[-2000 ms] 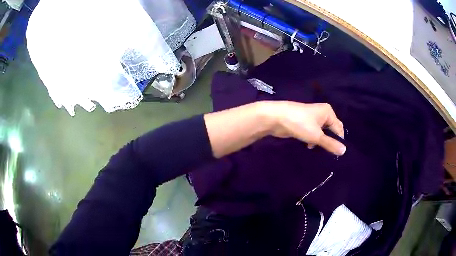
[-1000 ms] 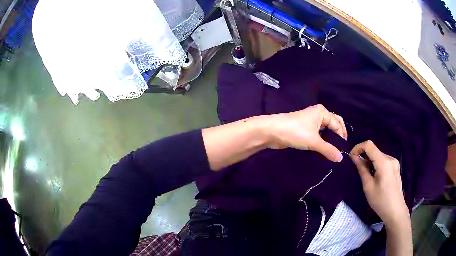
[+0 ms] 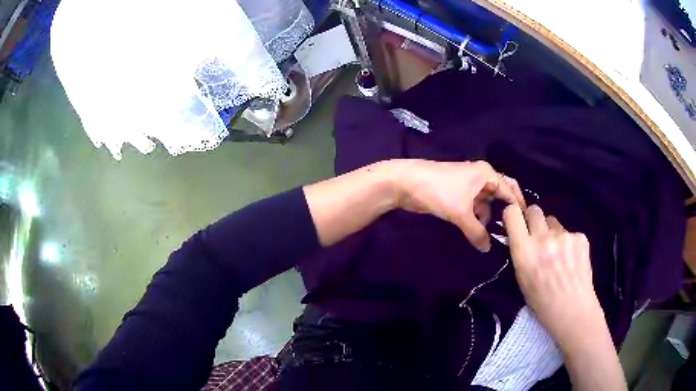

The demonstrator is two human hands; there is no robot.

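Observation:
A dark purple garment [image 3: 397, 252] covers my lap and reaches up to the table edge. My left hand [image 3: 458, 195] comes in from the left and pinches the cloth, its thumb and fingers curled around a fold. My right hand [image 3: 546, 252] comes up from the lower right, its fingertips touching those of my left hand. A small pale sliver shows between the hands; I cannot tell whether it is needle, thread or lining. A broken pale stitch line [image 3: 467, 328] runs down the cloth. A striped white lining flap [image 3: 519, 353] shows below my right hand.
A white-topped table with a wooden edge [image 3: 584, 65] curves along the upper right. White lace-edged cloth [image 3: 153, 69] hangs at the upper left over equipment. A thread spool [image 3: 367, 81] stands near the metal frame [image 3: 372, 46]. Green floor lies at the left.
My right hand was out of view, then came in from the lower right, and now meets my left fingertips. My left hand has shifted slightly left, its fingers more curled.

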